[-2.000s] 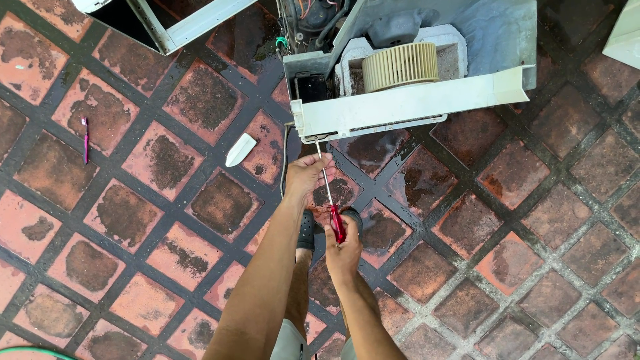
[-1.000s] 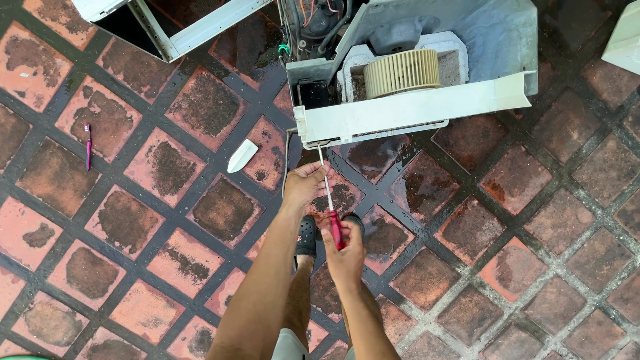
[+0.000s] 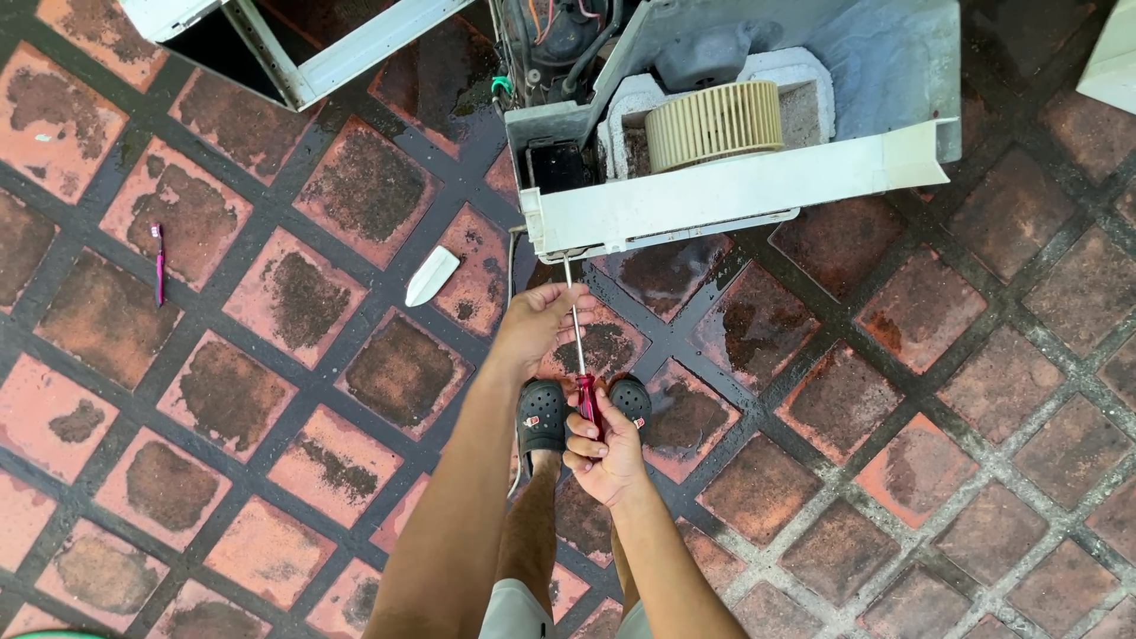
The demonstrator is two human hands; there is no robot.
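Note:
A long screwdriver [image 3: 579, 342] with a red translucent handle points away from me, its tip at the lower left front edge of an opened air conditioner [image 3: 737, 200]. My right hand [image 3: 605, 444] is closed around the handle. Beside the upper shaft, my left hand [image 3: 543, 324] has its thumb and forefinger at the metal; the other fingers are spread behind it. Whether the left fingers pinch the shaft is hard to tell. A cream blower wheel [image 3: 714, 126] sits in white foam inside the unit, behind the white front strip. The screwdriver's very tip is hidden at the edge.
On the wet terracotta tiles to the left lie a pointed white plastic piece [image 3: 432, 276] and a pink toothbrush [image 3: 159, 264]. A white metal frame [image 3: 382, 44] is at the upper left. A pale panel [image 3: 1114, 62] stands at the far right. My dark clogs [image 3: 542, 415] are below my hands.
The right hand's fingers have shifted around the red handle and look more loosely curled than a second ago. The screwdriver tip stays at the same edge of the unit.

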